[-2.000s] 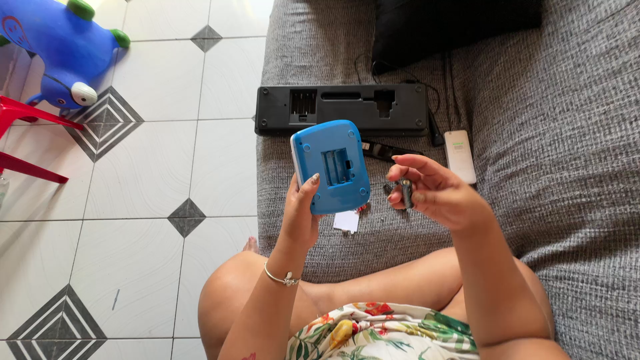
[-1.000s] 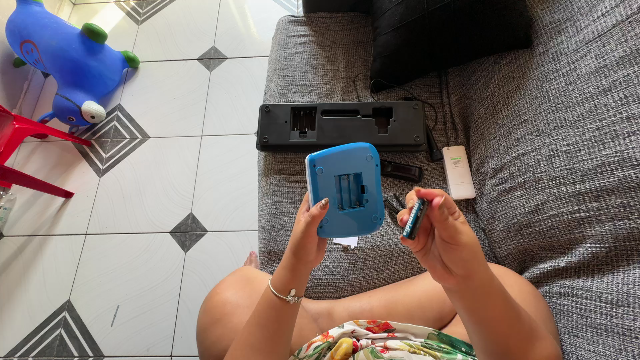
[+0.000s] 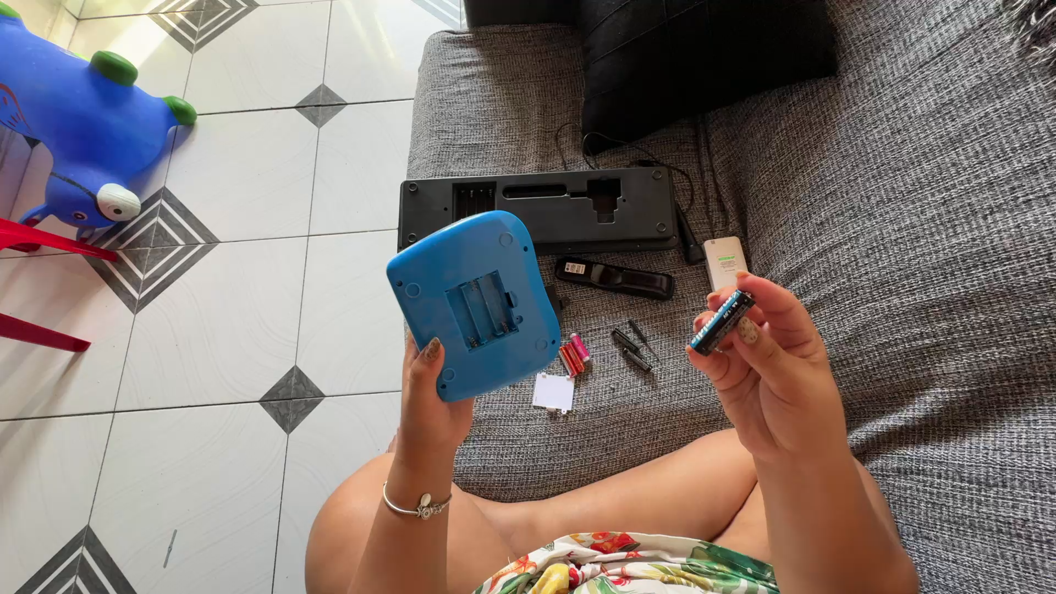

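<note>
My left hand (image 3: 433, 396) grips the lower left edge of a blue plastic electronic device (image 3: 495, 371), its underside facing me. The device's battery compartment (image 3: 483, 310) is uncovered, and no battery shows in its slots. Off to the right, my right hand (image 3: 767, 363) pinches a blue and black AA battery (image 3: 723, 322) between thumb and fingers, apart from the device. On the couch between the hands lie red batteries (image 3: 571, 360), a pink battery (image 3: 580, 347), a white plastic cover (image 3: 553, 392) and small black items (image 3: 631, 350) beside a thin dark tool (image 3: 643, 339).
A long black device (image 3: 544, 235) lies underside up on the grey couch (image 3: 932, 247), with a black remote control (image 3: 615, 278) below it. A white box-shaped device (image 3: 726, 262) and cables are at its right. A black cushion (image 3: 701, 66) lies behind. A blue toy (image 3: 107, 148) stands on the tiled floor.
The small dark pieces seen in my right hand two seconds ago now show as one battery held at a slant. My left hand has kept hold of the blue device, which has tilted.
</note>
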